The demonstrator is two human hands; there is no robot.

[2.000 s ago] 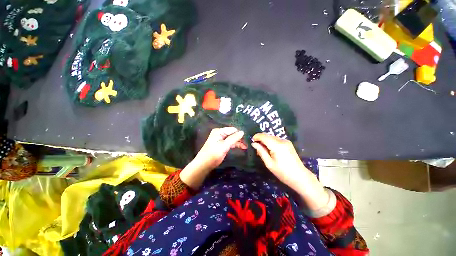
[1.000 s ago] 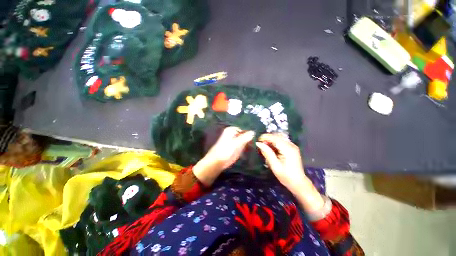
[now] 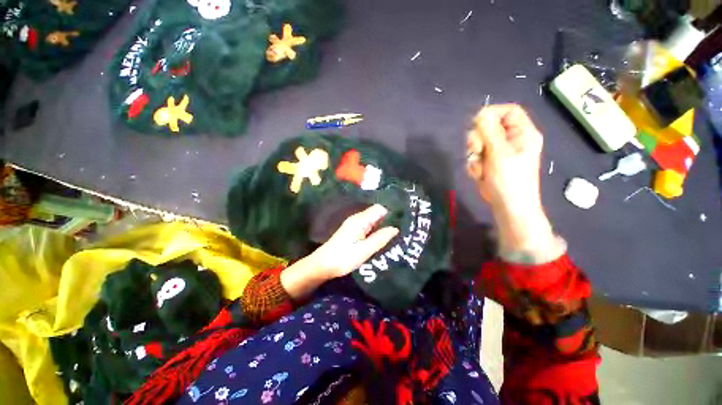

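A dark green plush wreath (image 3: pixel 265 202) lies at the table's front edge, partly over my lap. It bears an orange-tan gingerbread figure (image 3: pixel 302 168), a red and white stocking appliqué (image 3: pixel 358 169) and white "MERRY CHRISTMAS" lettering (image 3: pixel 422 229), partly covered. My left hand (image 3: pixel 344 247) holds the wreath at its inner edge, near the lettering. My right hand (image 3: pixel 507 150) is raised off the wreath, to its right above the dark table, with its fingers curled together. I cannot tell whether it holds a needle or thread. The black bead pile does not show; the right hand is over that area.
Other green wreaths (image 3: pixel 214 79) lie at the upper left. Blue-and-yellow snips (image 3: pixel 334 120) lie beyond the wreath. A pale green case (image 3: pixel 594 107), a white rounded piece (image 3: pixel 582 192) and a yellow-and-red item (image 3: pixel 673 154) are at right. A yellow bag (image 3: pixel 47 273) is lower left.
My right hand has left the wreath and moved up and right. My left hand stays at the wreath, which has turned so its lettering runs down the right side.
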